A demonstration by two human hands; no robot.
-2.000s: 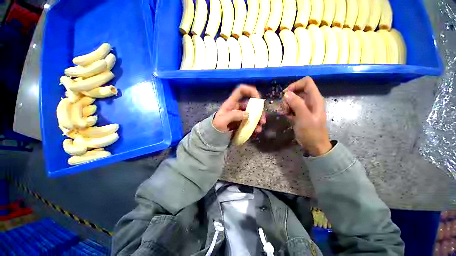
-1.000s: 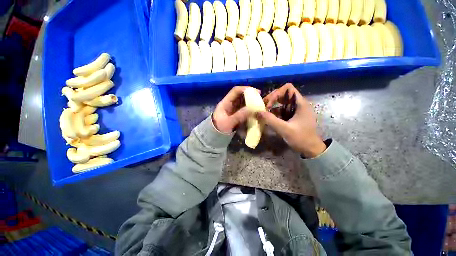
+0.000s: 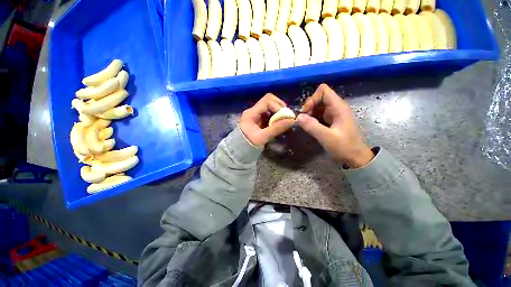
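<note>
My left hand [image 3: 262, 122] grips a pale yellow banana piece [image 3: 282, 116], seen nearly end-on, with most of its length hidden. My right hand [image 3: 330, 124] is close at its right, thumb and forefinger pinched at the piece's end; a small dark thing shows between the fingers, too small to tell what. More banana pieces lie side by side in two rows in the blue row tray [image 3: 336, 68] beyond my hands. A loose heap of banana pieces [image 3: 103, 104] lies in the blue tray [image 3: 147, 67] at the left.
Small dark crumbs lie on the speckled grey table [image 3: 417, 151] beyond my hands. Crinkled clear plastic [image 3: 498, 123] lies at the right edge. A yellow-black floor stripe [image 3: 84, 241], a red crate [image 3: 33, 250] and blue crates [image 3: 61, 274] show at lower left.
The banana piece has turned from lengthwise to nearly end-on in my left hand. My right hand, apart from it at first, has come in to its end.
</note>
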